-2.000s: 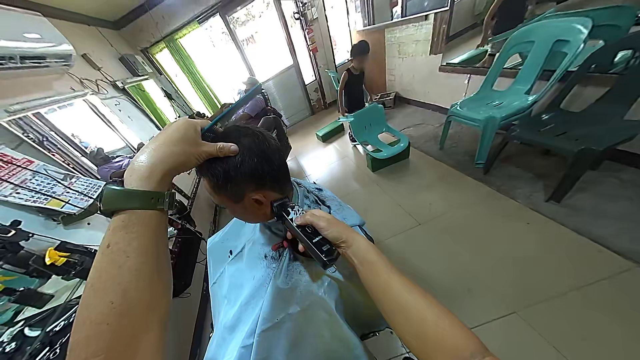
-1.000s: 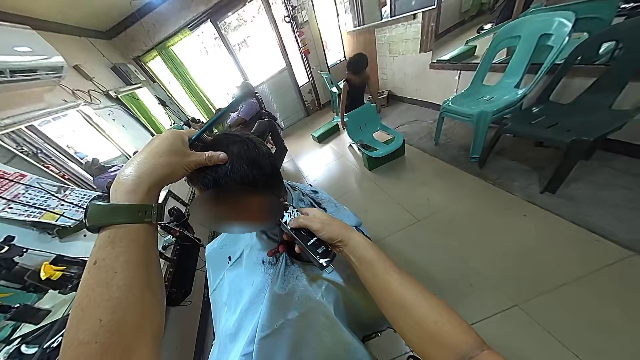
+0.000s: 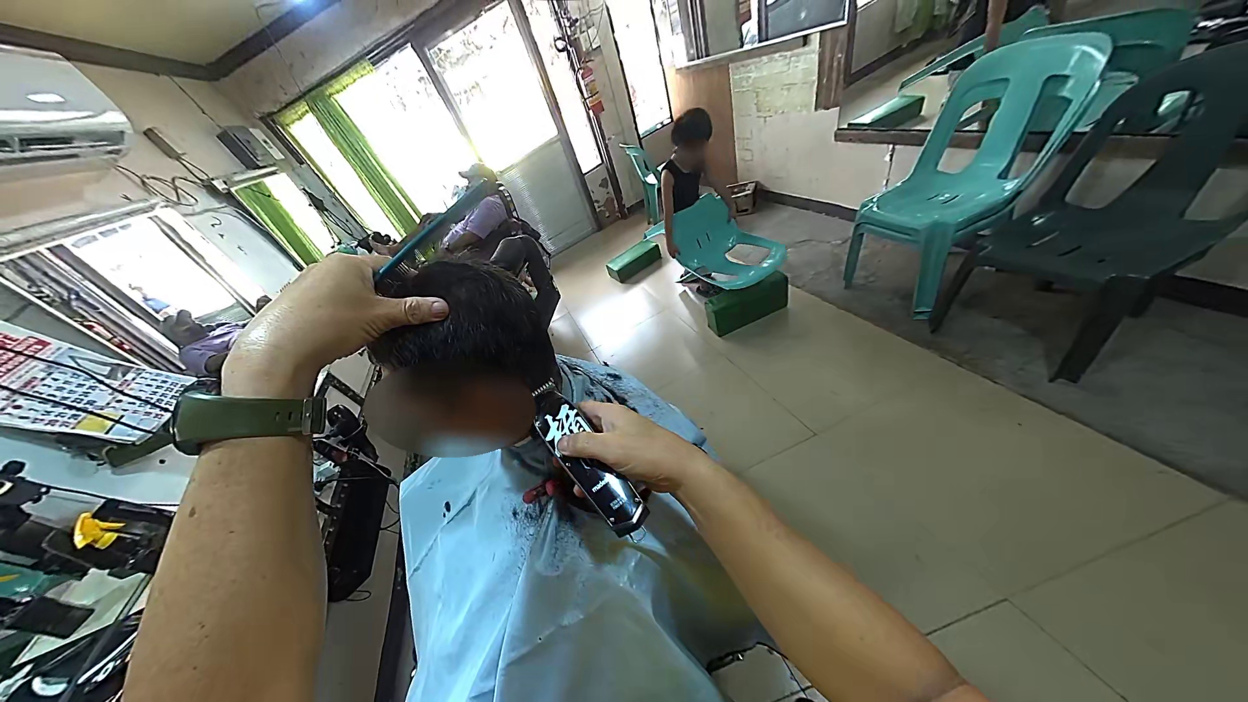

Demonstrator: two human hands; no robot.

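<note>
My left hand (image 3: pixel 327 317) holds a blue-green comb (image 3: pixel 429 229), its thumb resting on the dark hair (image 3: pixel 478 322) of a seated person. My right hand (image 3: pixel 629 448) is closed around a black hair clipper (image 3: pixel 590 468) with white marks on it. The clipper's blade end is by the side of the person's head, near the ear; whether it touches cannot be told. A light blue barber cape (image 3: pixel 546 604) covers the person, with hair clippings on its chest and shoulder. Something small and red (image 3: pixel 541 490) shows at the neck area, partly behind my right hand.
A counter with dark tools and a yellow clip (image 3: pixel 97 531) lies at the left. Green plastic chairs (image 3: pixel 975 166) stand at the right. Further back, a person (image 3: pixel 687 180) is beside a small green chair (image 3: pixel 726 244) and a green block (image 3: pixel 746 304). Another person sits near the windows.
The seated person's head has turned, so more of the face side shows than two seconds ago. My hands keep their hold on comb and clipper. The person by the small chair has shifted posture.
</note>
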